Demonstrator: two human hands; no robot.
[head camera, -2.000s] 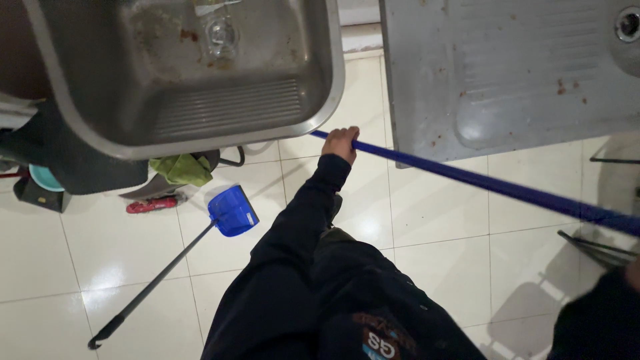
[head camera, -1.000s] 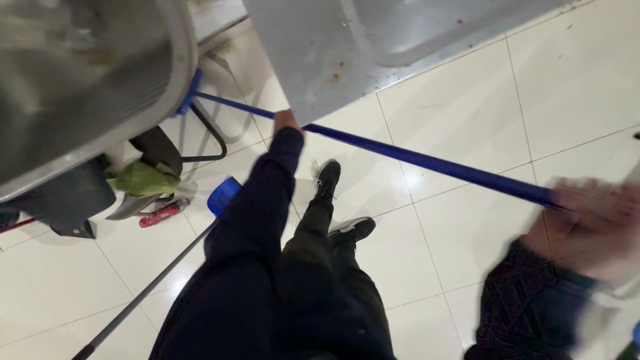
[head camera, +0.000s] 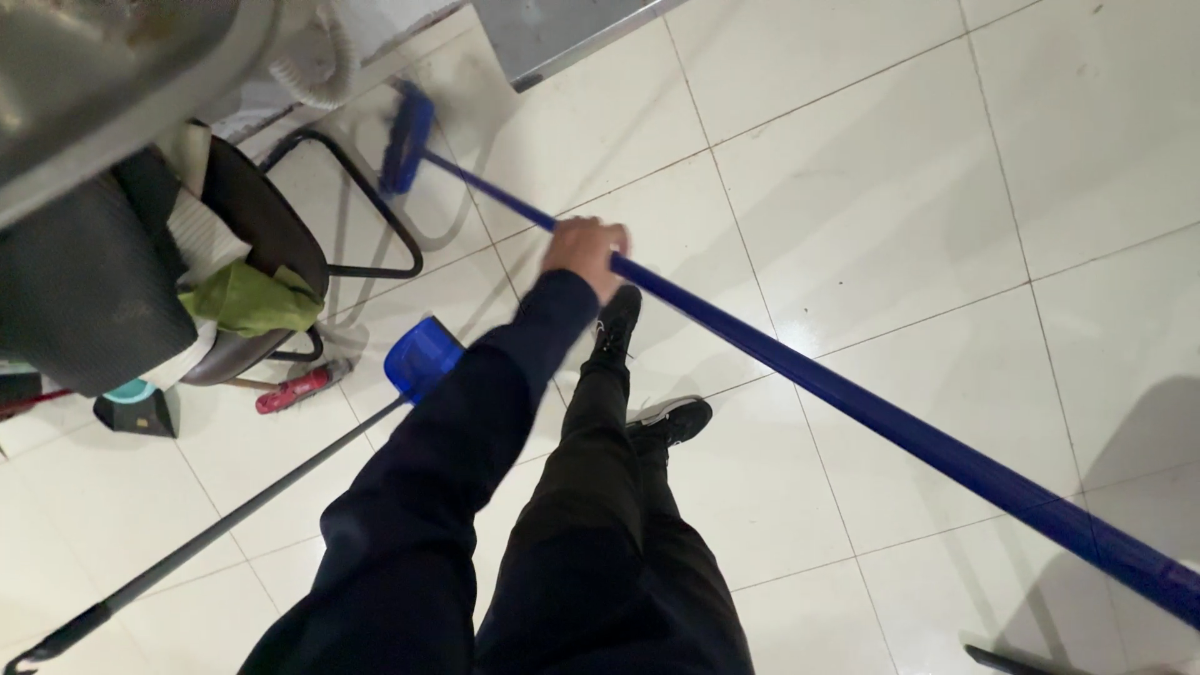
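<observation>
My left hand (head camera: 586, 253) grips the blue handle of a broom (head camera: 797, 361) partway along its length. The handle slants from the upper left down to the right edge, where its end runs out of the frame. The blue broom head (head camera: 409, 141) is on the tiled floor beside the chair's black metal leg, its bristles blurred and turned toward the left. My right hand is out of view. A blue dustpan (head camera: 422, 356) with a long dark handle lies on the floor to the left of my forearm, which partly covers it.
At the left, a dark chair (head camera: 253, 206) holds a green cloth (head camera: 253, 298) and other fabric, with a red brush (head camera: 302, 386) on the floor below. A metal sink (head camera: 202, 89) overhangs the upper left. A metal panel (head camera: 562, 33) stands at the top. My shoes are near the middle.
The broom head, hidden behind the sink two seconds ago, now shows fully. My right hand, on the handle one second ago, has left the frame. The view has shifted strongly.
</observation>
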